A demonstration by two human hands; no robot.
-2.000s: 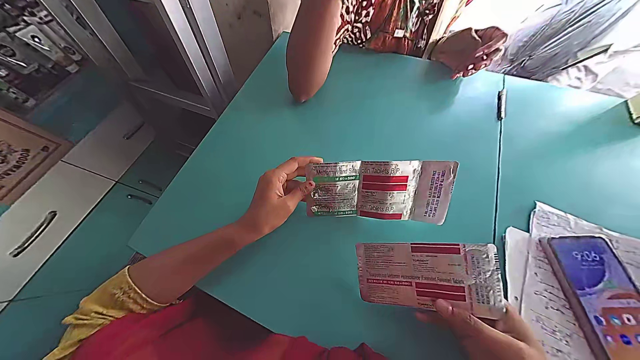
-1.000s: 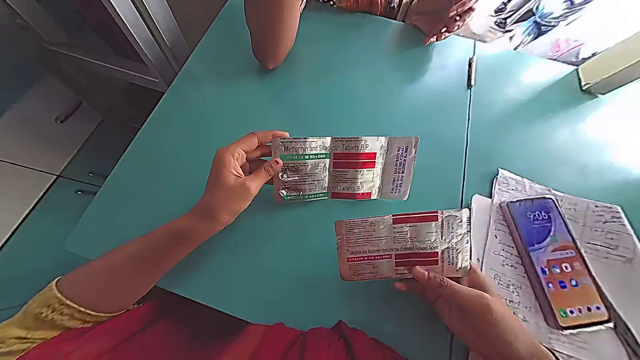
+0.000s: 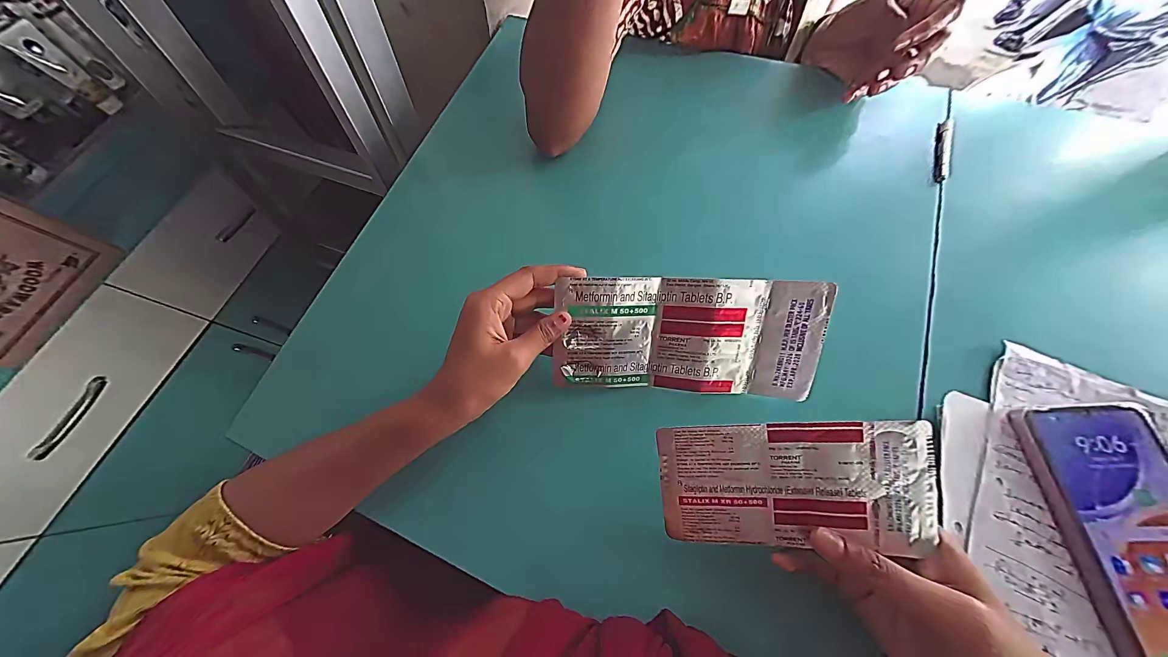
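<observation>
My left hand (image 3: 497, 338) pinches the left end of a foil blister strip of tablets (image 3: 698, 333) between thumb and fingers. That strip has green and red printed bands, and its printed foil side faces up. Lower and to the right, my right hand (image 3: 903, 584) holds a second foil blister strip (image 3: 794, 484) by its lower right edge, with the thumb on the foil. This one carries red bands and small print. The two strips are apart, one above the other in view, over the teal tabletop (image 3: 730, 201).
A lit smartphone (image 3: 1104, 520) lies on handwritten papers (image 3: 1022, 547) at the right. Across the table are another person's elbow (image 3: 557, 119) and hand (image 3: 881, 46). A metal hinge (image 3: 943, 151) sits at the table's seam. Drawers (image 3: 100, 365) and a metal-framed cabinet (image 3: 338, 82) stand left.
</observation>
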